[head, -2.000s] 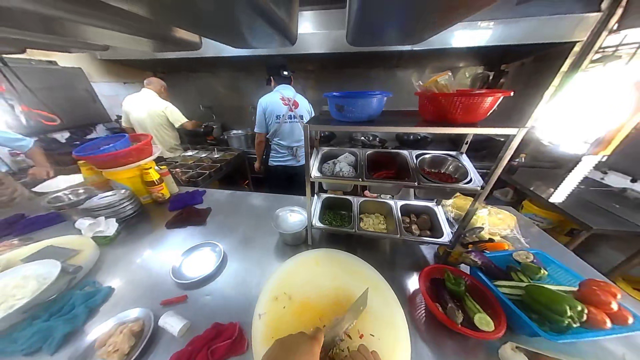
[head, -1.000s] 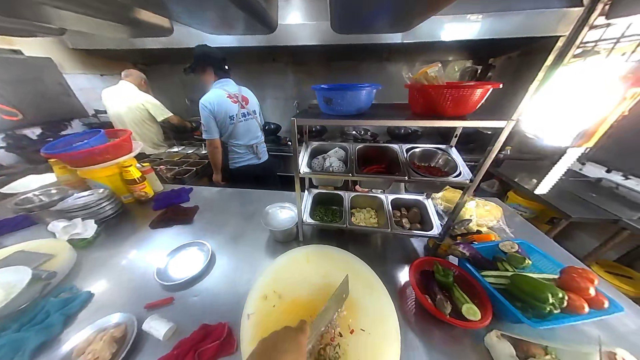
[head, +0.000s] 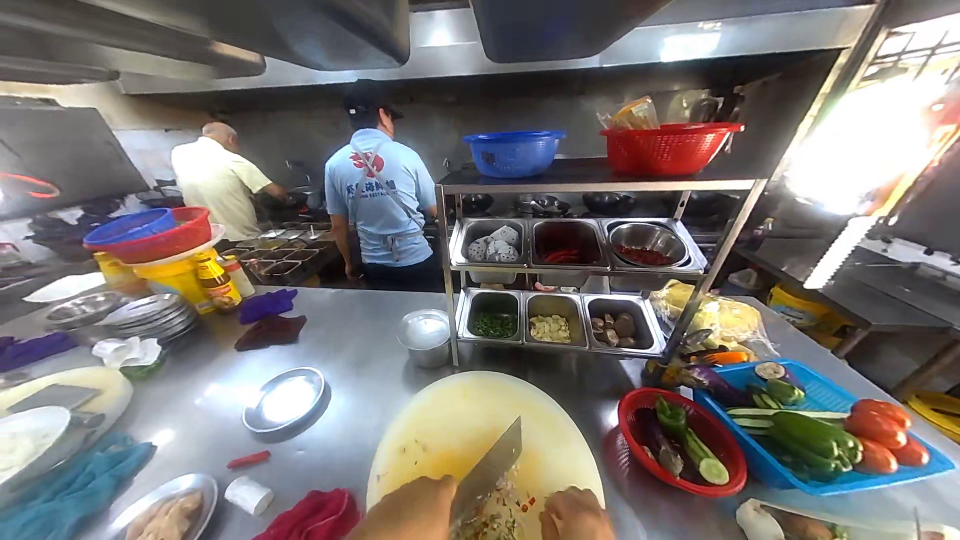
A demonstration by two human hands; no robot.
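Note:
My left hand (head: pixel 409 510) is at the lower left of the round yellowed cutting board (head: pixel 465 405), closed around a cleaver whose handle is hidden. The wide blade of the cleaver (head: pixel 491 469) slants up to the right across the board. Chopped food with red and green bits (head: pixel 495 517) lies beside the blade near the board's lower edge. Right of that pile, my right hand (head: pixel 574 514) rests on the board with its fingers curled; whether it holds anything is hidden.
Right of the board are a red basket (head: pixel 739 480) and a blue tray (head: pixel 817 382) of vegetables. Behind it stands a steel rack (head: pixel 600 184) with food pans. A metal plate (head: pixel 259 420) and red cloth (head: pixel 315 517) lie left. Two people stand beyond the counter.
The person in blue has moved away from the one in the pale shirt. My right hand, not plainly visible one second ago, now shows on the board right of the chopped food.

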